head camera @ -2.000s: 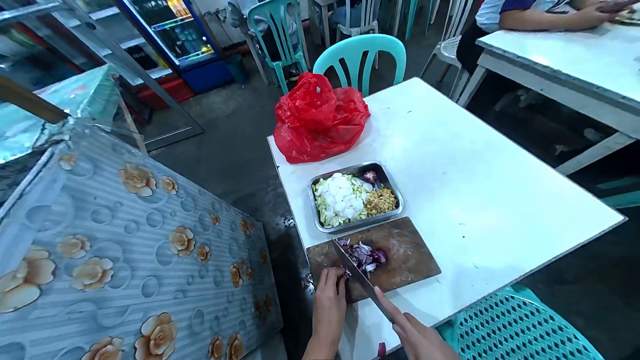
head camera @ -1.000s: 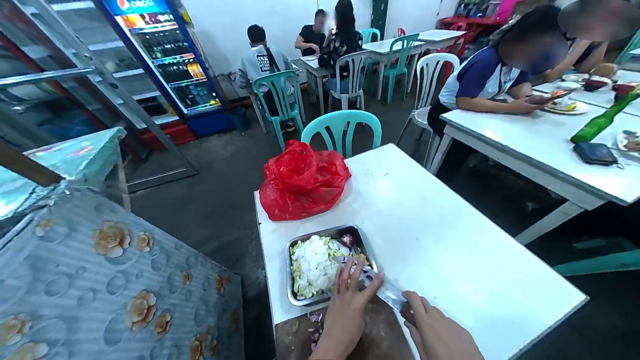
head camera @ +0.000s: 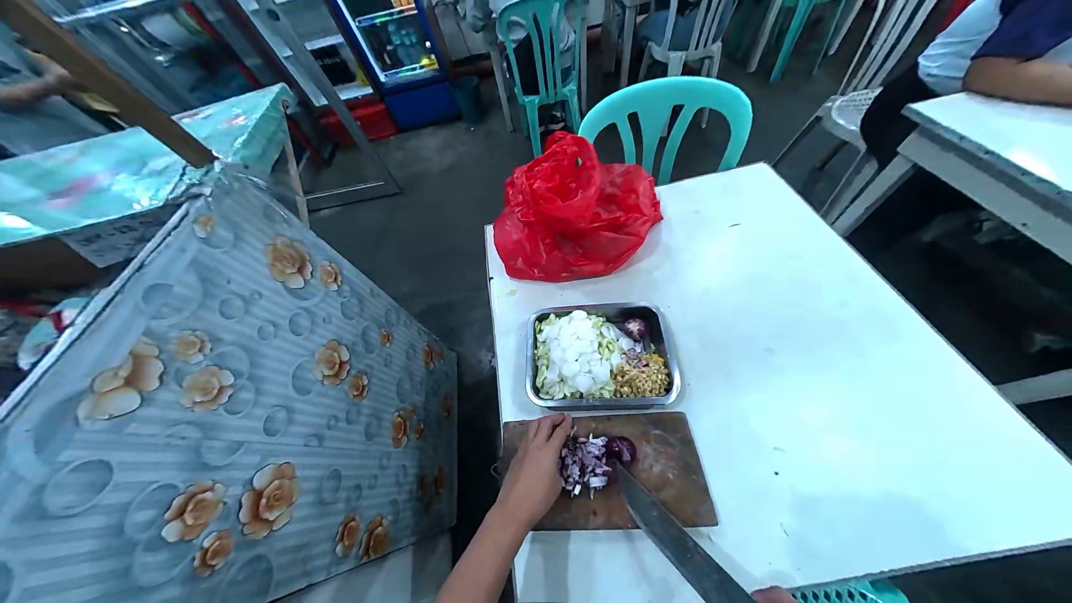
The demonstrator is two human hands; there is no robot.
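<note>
On the brown cutting board (head camera: pixel 670 494) lies a heap of chopped red onion (head camera: pixel 584 463), with an uncut piece of red onion (head camera: pixel 621 450) at its right. My left hand (head camera: pixel 540 469) rests at the heap's left edge, its fingers against the onion bits. At the bottom edge my right hand (head camera: pixel 772 595), mostly out of view, is on the handle end of a large knife (head camera: pixel 677 536), whose tip touches the board beside the onion piece. Just beyond the board stands a metal tray (head camera: pixel 603 403) with chopped white and pale green vegetables, minced yellowish bits and a small red onion.
A red plastic bag (head camera: pixel 578 213) sits at the far left of the white table (head camera: pixel 837 377). A teal chair (head camera: pixel 670 117) stands behind it. To the left is a panel covered in flowered plastic (head camera: pixel 276 419). A person's arm (head camera: pixel 1013 79) rests on another table at right.
My left hand has moved from over the tray to the chopped onion on the board. The knife, earlier held by the tray, now has its tip on the board. The view has tilted down.
</note>
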